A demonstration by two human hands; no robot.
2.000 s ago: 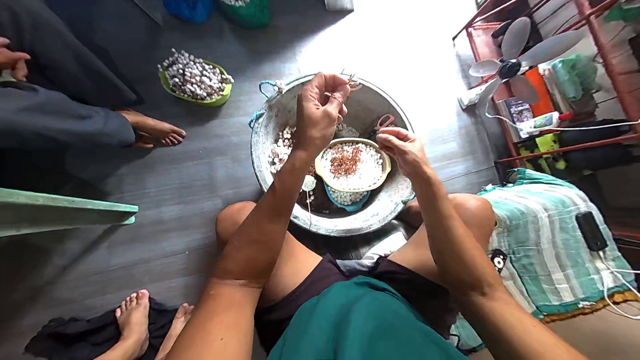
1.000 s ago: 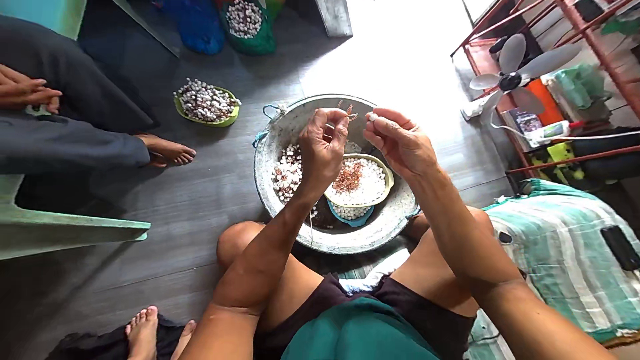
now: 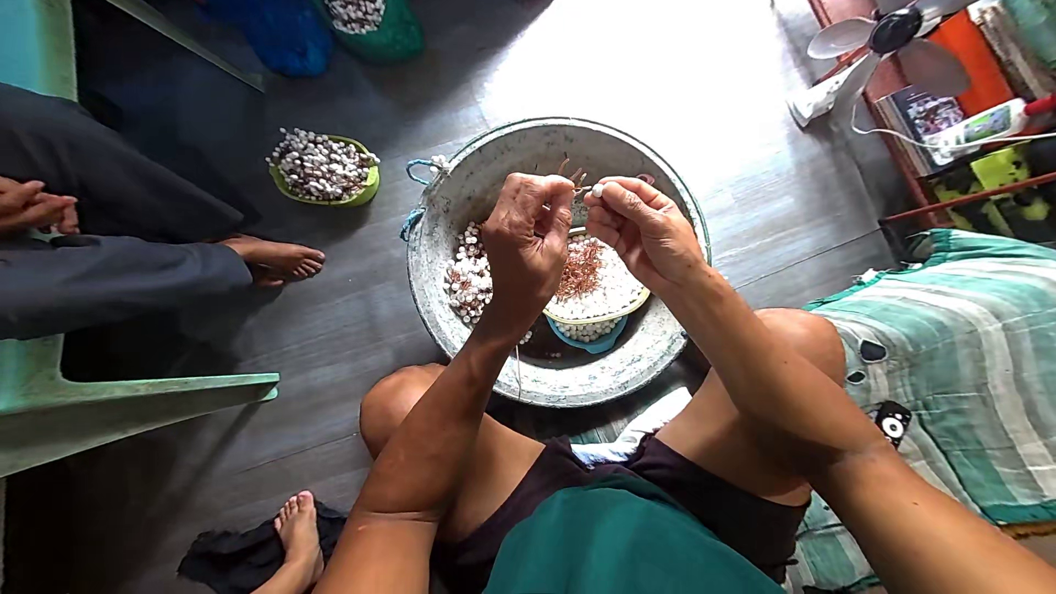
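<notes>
Over a large round metal basin (image 3: 445,322), my left hand (image 3: 532,223) pinches several thin brown wire-like pieces (image 3: 572,172). Close beside it, my right hand (image 3: 639,223) holds a small white ball (image 3: 597,190) between thumb and fingertips, touching or nearly touching the brown pieces. Below my hands, a pale yellow-rimmed bowl (image 3: 606,320) holds white balls with thin reddish-brown pieces (image 3: 580,268) heaped on them. It rests on a blue container (image 3: 590,345) of white balls. White balls with brown bits (image 3: 469,276) lie loose at the basin's left side.
A green container (image 3: 367,186) heaped with white balls stands left of the basin. Another person's foot (image 3: 276,257) is near it, by a green plastic chair (image 3: 165,396). Blue (image 3: 289,41) and green bags (image 3: 388,37) are at the top; a fan (image 3: 895,33) and shelf stand right.
My right hand has moved up from beside the bowl to meet my left hand, and a white ball now shows in its fingertips. The other person's hands have come together.
</notes>
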